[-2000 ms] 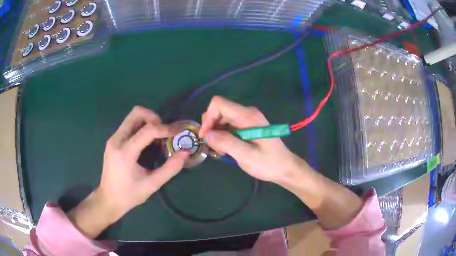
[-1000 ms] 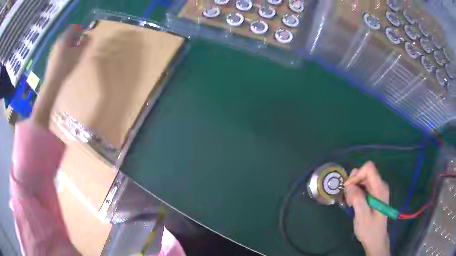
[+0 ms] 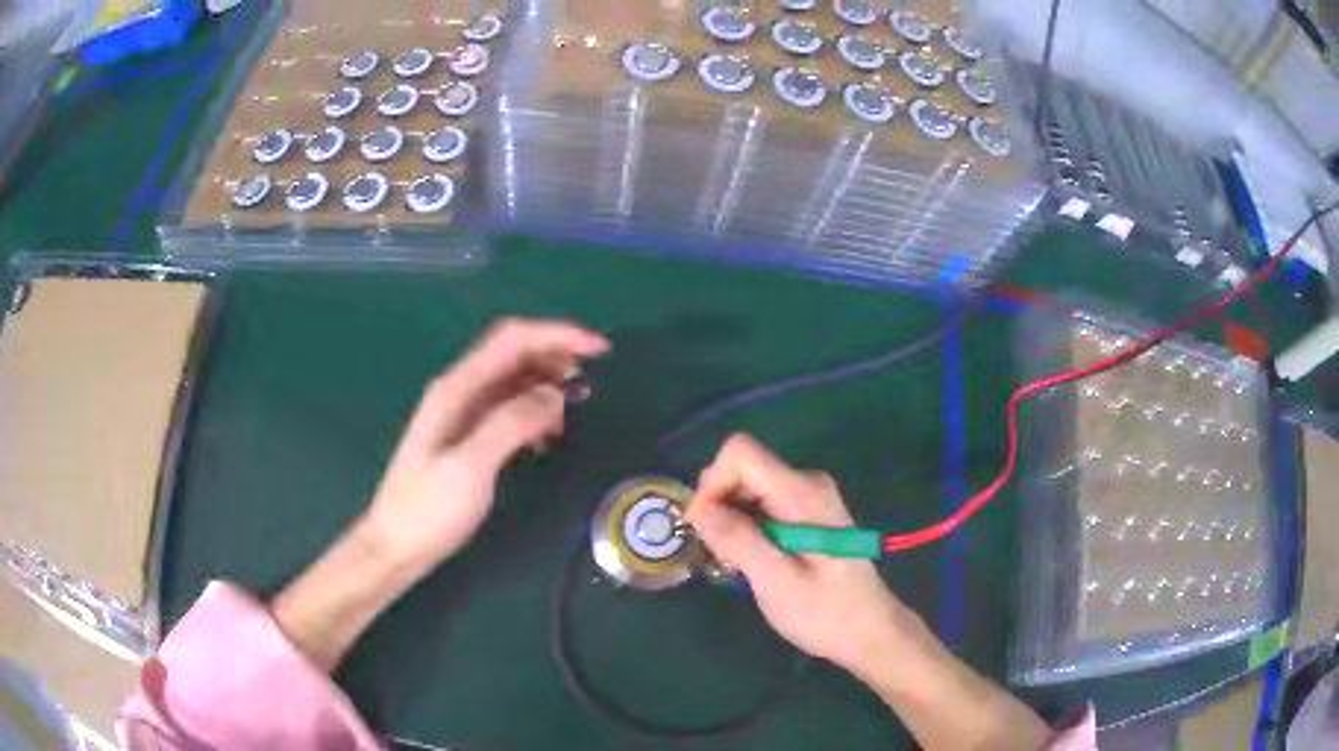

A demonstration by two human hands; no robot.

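Observation:
The round silver-and-brass contact base (image 3: 611, 555) lies on the green mat, with a pale disc with a dark ring (image 3: 652, 524) on it. My right hand (image 3: 786, 550) holds the green test probe (image 3: 825, 540), its fingertips at the disc's right edge; the fingers hide the tip. My left hand (image 3: 477, 440) is raised above and left of the base, clear of it, thumb and fingers partly apart. A small dark shiny spot shows at its fingertips; I cannot tell whether it is a held part.
Clear trays with rows of discs stand at the back left (image 3: 331, 242) and back centre (image 3: 705, 220). A right-hand tray (image 3: 1167, 499) bears small shiny points. A tan-lined tray (image 3: 96, 426) lies left. Red lead (image 3: 1013, 440) and dark cable (image 3: 565, 646) cross the mat.
My left hand has come back from the tan-lined tray at the left to near the base. The camera view has turned back right. My right hand stays at the disc with the probe.

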